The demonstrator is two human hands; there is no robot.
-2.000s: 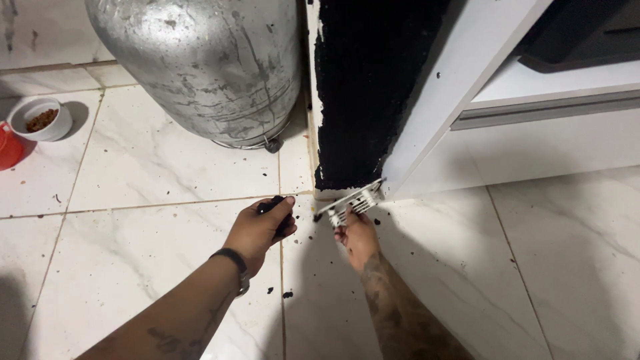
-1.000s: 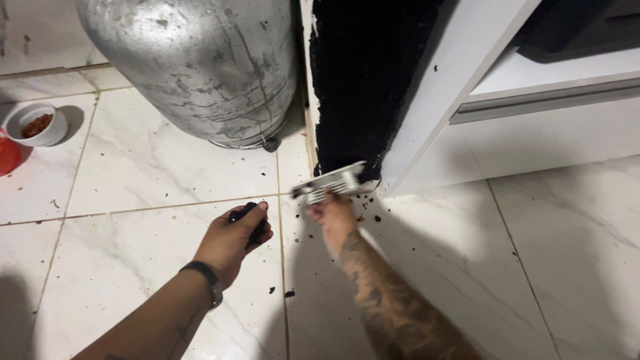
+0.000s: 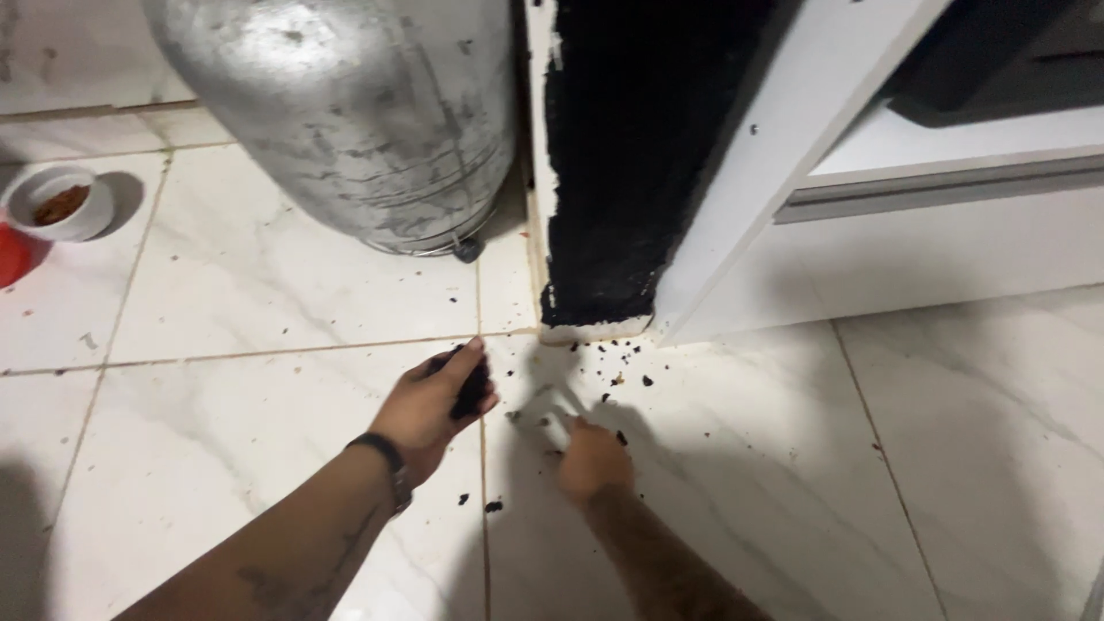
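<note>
My left hand (image 3: pixel 444 388) is closed on a dark, black clump (image 3: pixel 470 384), just above the tile floor; what the clump is made of cannot be told. To its right, my right hand (image 3: pixel 595 461) is low over the floor and blurred by motion. Something pale and thin (image 3: pixel 565 401) shows at its fingertips, too smeared to make out. Black flakes (image 3: pixel 648 380) lie scattered between my right hand and the foot of a black-painted wall end (image 3: pixel 630 172), whose paint has ragged edges against white.
A scuffed grey metal tank (image 3: pixel 371 129) stands left of the wall end. White cabinetry (image 3: pixel 931 259) with a dark appliance above it is on the right. A white bowl (image 3: pixel 102 207) of brown pellets and a red item (image 3: pixel 12 257) sit at far left on the marbled tiles (image 3: pixel 259 285).
My right hand has moved away from the foot of the wall end, down toward me. The white slotted piece seen in it earlier is no longer clear. My left hand still holds the black clump.
</note>
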